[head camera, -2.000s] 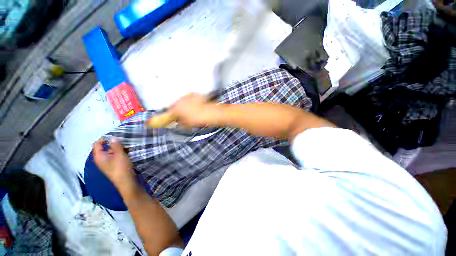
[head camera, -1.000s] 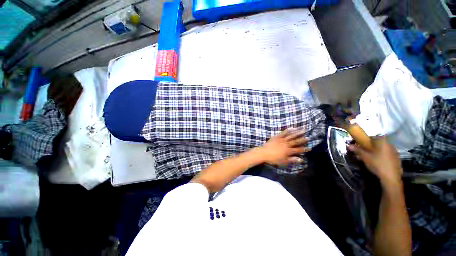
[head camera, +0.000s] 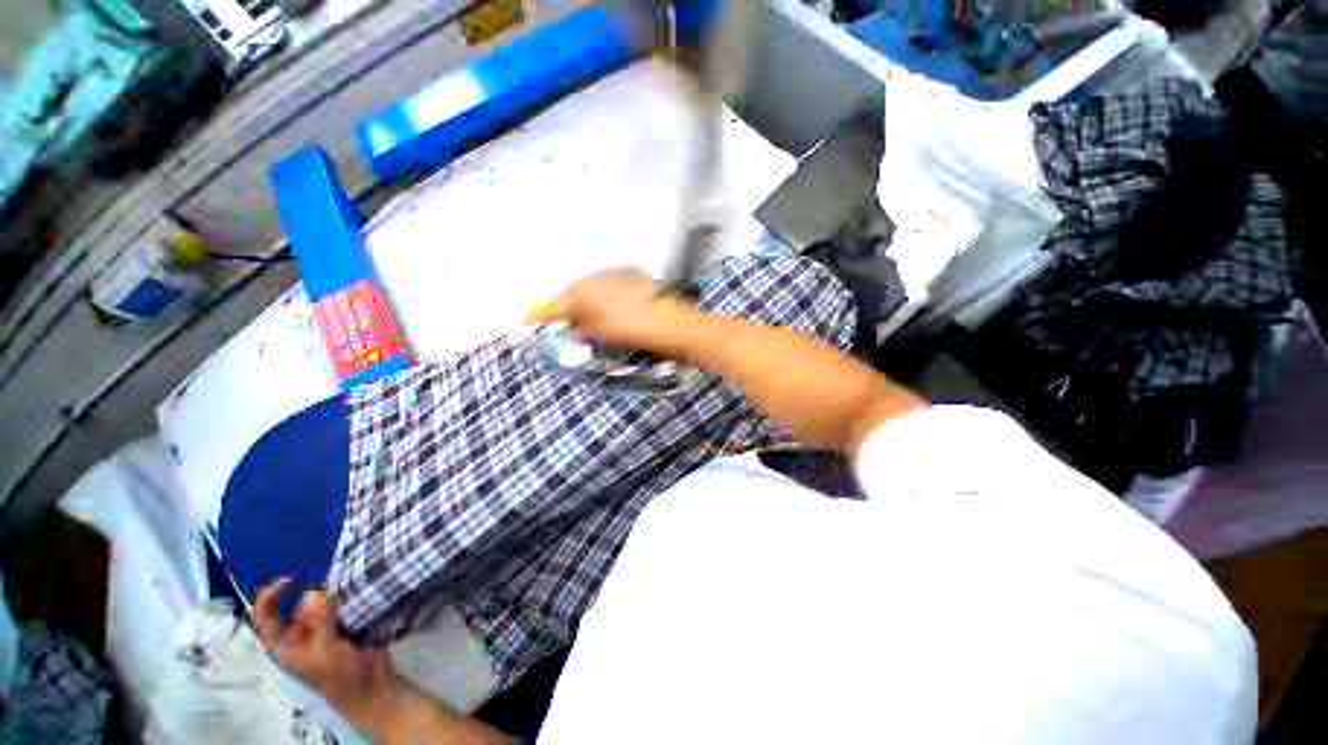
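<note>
The plaid garment (head camera: 481, 480) lies over the navy padded board (head camera: 284, 488), whose rounded left end shows bare. My right hand (head camera: 612, 310) grips the handle of the steam iron (head camera: 619, 367), which sits on the plaid cloth near its far edge; the iron is blurred and partly hidden by my forearm. My left hand (head camera: 313, 640) is at the near left corner of the garment, beside the board's rounded end, with fingers curled at the cloth's edge. Whether its fingers pinch the cloth is unclear.
Blue bars (head camera: 488, 90) lie behind the board, one with a red label (head camera: 358, 332). A grey metal plate (head camera: 830, 197) and crumpled white cloth (head camera: 954, 189) are at the right, with heaped plaid and black garments (head camera: 1151, 248) beyond. A small white box (head camera: 139, 284) is on the grey rail.
My right hand has brought the iron from beside the board's right end onto the cloth. My left hand has moved from the cloth's right part to its near left corner. The view has turned.
</note>
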